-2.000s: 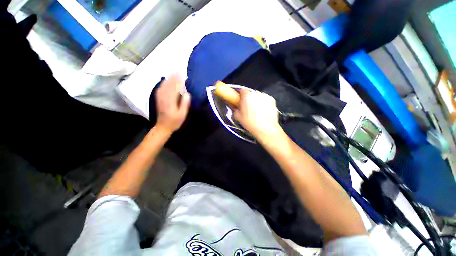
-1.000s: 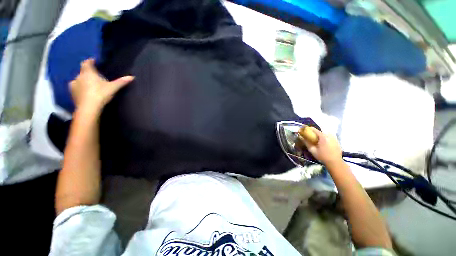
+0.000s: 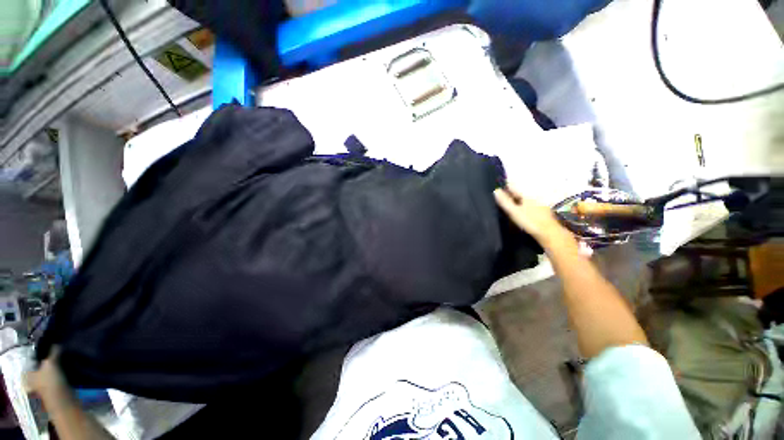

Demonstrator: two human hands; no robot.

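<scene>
The black garment lies spread across the white table, its left part reaching past the table's near left side. My left hand is blurred at the lower left and holds the garment's far left corner. My right hand is at the garment's right edge, its fingers on the cloth; part of the fingers is hidden by the fabric. The steam iron is parked to the right of my right hand, its tan wooden handle lying sideways. No hand is on it.
The white table has a metal-framed fitting. A blue bar and blue pad stand behind. A white side table is at the right, with a black cable. A stool stands lower right.
The iron has left my right hand and rests at the right. My right hand has moved to the garment's right edge, my left hand to its far left corner. The blue pad under the garment no longer shows.
</scene>
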